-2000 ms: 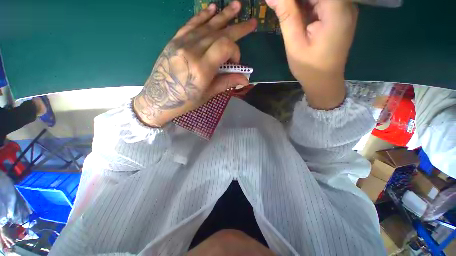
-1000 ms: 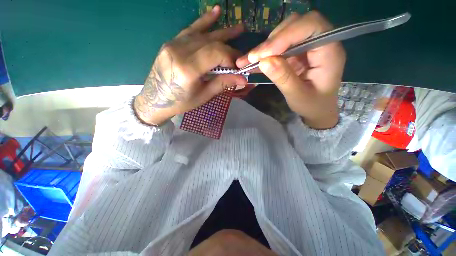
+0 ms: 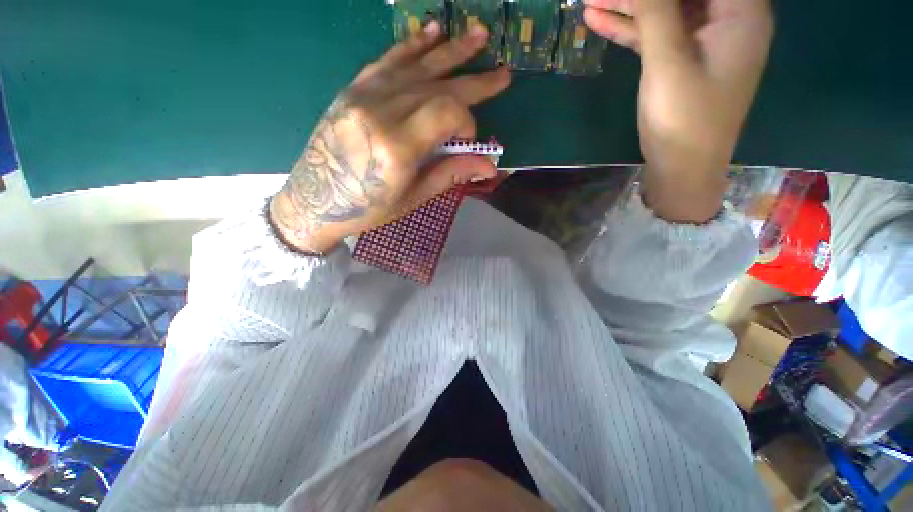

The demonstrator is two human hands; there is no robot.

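My left hand (image 3: 375, 160) pinches the dot label sheet (image 3: 471, 149) between thumb and curled index finger. Its red-pink grid part (image 3: 415, 240) hangs below the hand over the smock. The other left fingers reach up to a row of several green-gold circuit board modules (image 3: 528, 34) lying side by side on the mat at the top edge. Two fingertips rest on or just over the left modules. My right hand (image 3: 691, 70) is at the right end of the row, cut off by the top edge. No tweezers show now, so what it holds cannot be told.
The green mat (image 3: 200, 90) ends in a curved front edge below the hands. Below it at right are a tray with clear wrapping (image 3: 621, 205), a red object (image 3: 801, 250) and cardboard boxes (image 3: 756, 360). A blue crate (image 3: 100, 380) stands at lower left. Another person's white sleeve (image 3: 876, 230) is at far right.
My right hand has moved from the label sheet up and right to the modules; the tweezers have gone out of view. My left hand still holds the sheet, its fingers now over the left modules.
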